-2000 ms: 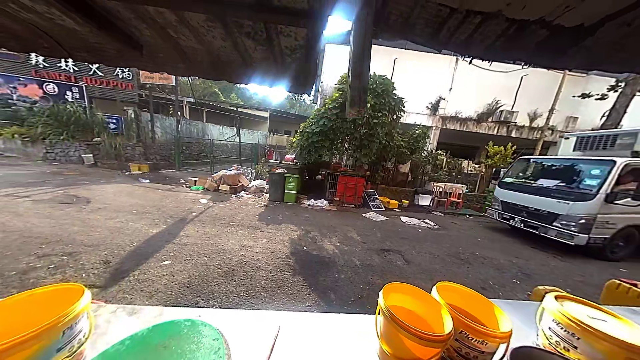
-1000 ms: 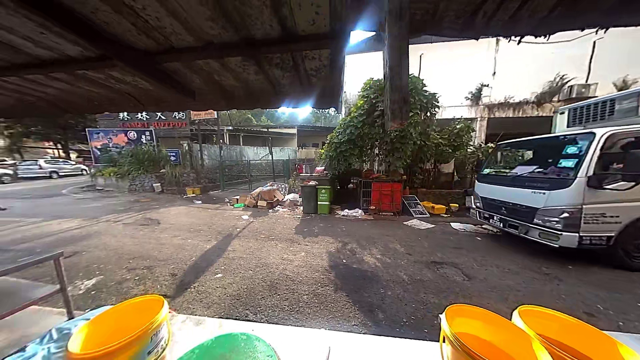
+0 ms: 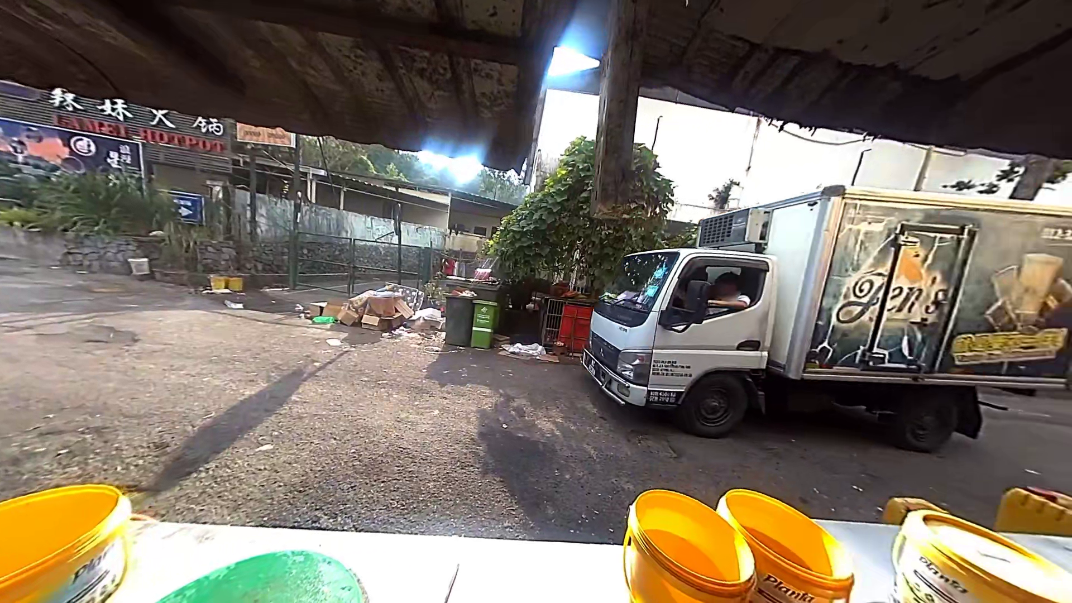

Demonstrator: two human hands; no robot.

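Note:
Neither of my hands shows in the head view. Along the bottom edge runs a white tabletop. An open yellow plastic Planta bucket stands at its left end, beside a green plastic basin or lid, cut off by the frame. Right of the middle, two more open yellow buckets, a nearer one and its neighbour, stand side by side. A yellow Planta tub with a pale lid is farther right.
A white box truck with a person in the cab stands on the road at the right. Across the road are a green wheeled bin, a pile of cardboard boxes and a red crate. A wooden post hangs overhead.
The truck has moved left along the road, and its box body now shows; it covers part of the things behind it. The view has swung about between frames.

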